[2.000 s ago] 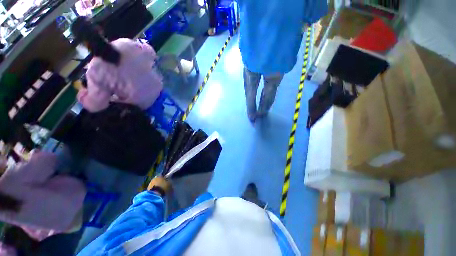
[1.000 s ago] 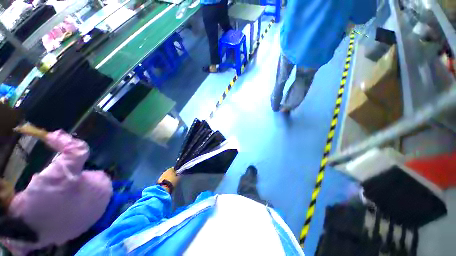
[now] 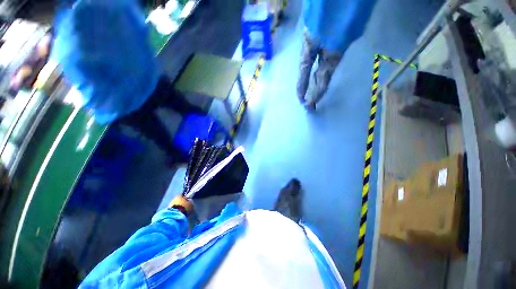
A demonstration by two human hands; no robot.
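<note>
My left hand (image 3: 181, 203) is at the left of centre, at the end of a light blue sleeve, closed on the lower end of a fanned bunch of glossy black blister trays (image 3: 226, 176). A whitish strip of foam sheet or liner (image 3: 218, 171) runs slantwise between the black sheets. The trays stick up and outward from my hand over the floor. The fingers are small and partly hidden behind the load. My right hand is not in view.
A person in a blue smock (image 3: 317, 68) is ahead in the aisle; another (image 3: 107, 56) leans by the green bench (image 3: 45, 186). Blue stools (image 3: 256, 34) and a small table (image 3: 208, 76) are left. Right are black-yellow tape (image 3: 369, 152) and a rack (image 3: 472, 169) with cartons (image 3: 424, 203).
The view has moved forward along the aisle. The pink-clad people and the large cartons have left view; the stools, bench person and rack are nearer. My left hand still holds the trays.
</note>
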